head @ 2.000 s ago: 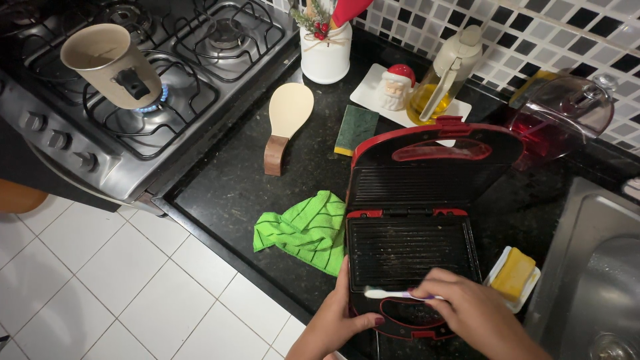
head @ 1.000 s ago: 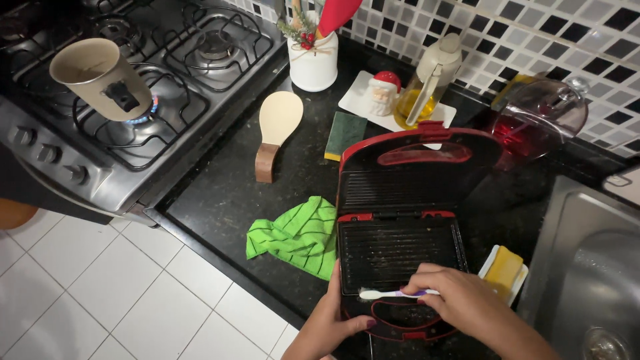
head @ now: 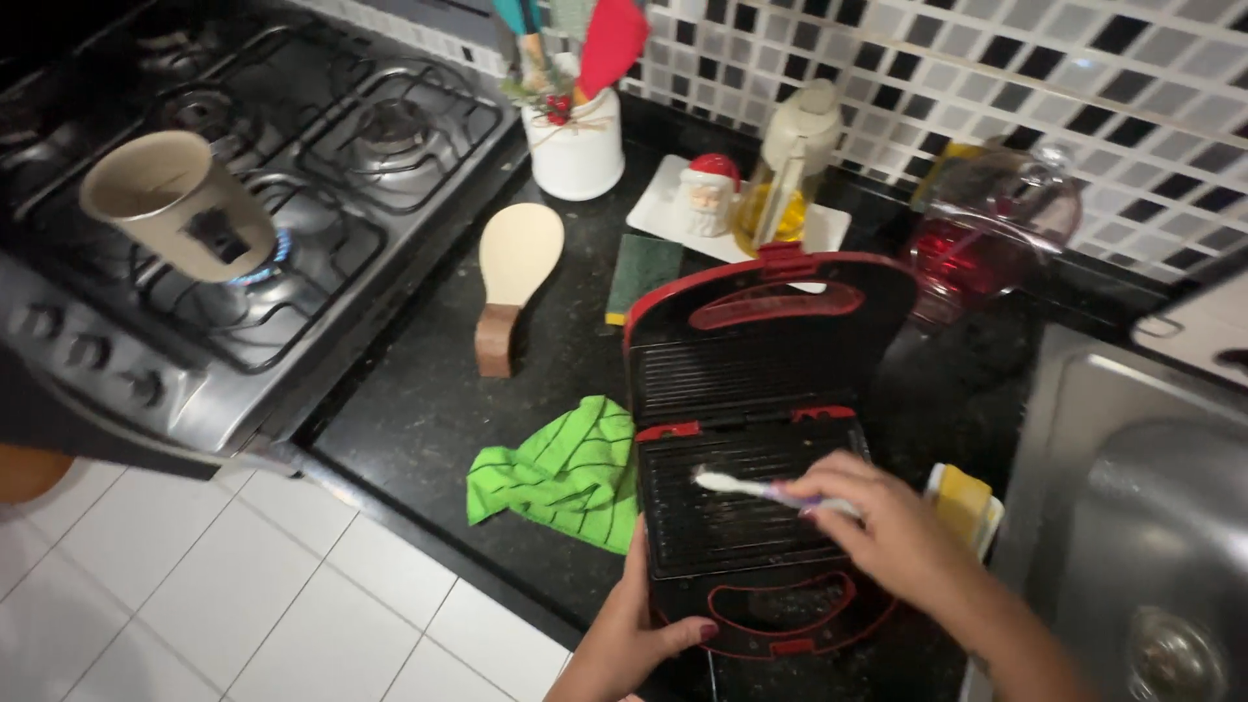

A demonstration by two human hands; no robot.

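A red and black sandwich grill (head: 751, 526) stands with its lid up on the black counter. My right hand (head: 858, 517) grips a white and purple toothbrush (head: 741, 485), its head over the ribbed lower plate, left of the middle. At the grill's lower left corner, my left hand (head: 648, 624) holds the edge of the base, with the thumb on its front and the other fingers mostly hidden. A crumpled green cloth (head: 565, 473) with dark stripes lies against the grill's left side. Behind the grill is a green and yellow scouring sponge (head: 643, 278).
On the stove, a beige mug-shaped pot (head: 180, 210) stands over a lit burner (head: 263, 263). A spoon rest (head: 517, 263), a white utensil pot (head: 575, 146) and an oil bottle (head: 780, 185) are behind. At right are a yellow sponge (head: 960, 502), a red-tinted clear container (head: 975, 234) and a steel sink (head: 1072, 468).
My right hand has moved the toothbrush from the front edge of the lower plate farther back over its ribs. My left hand remains at the grill's edge.
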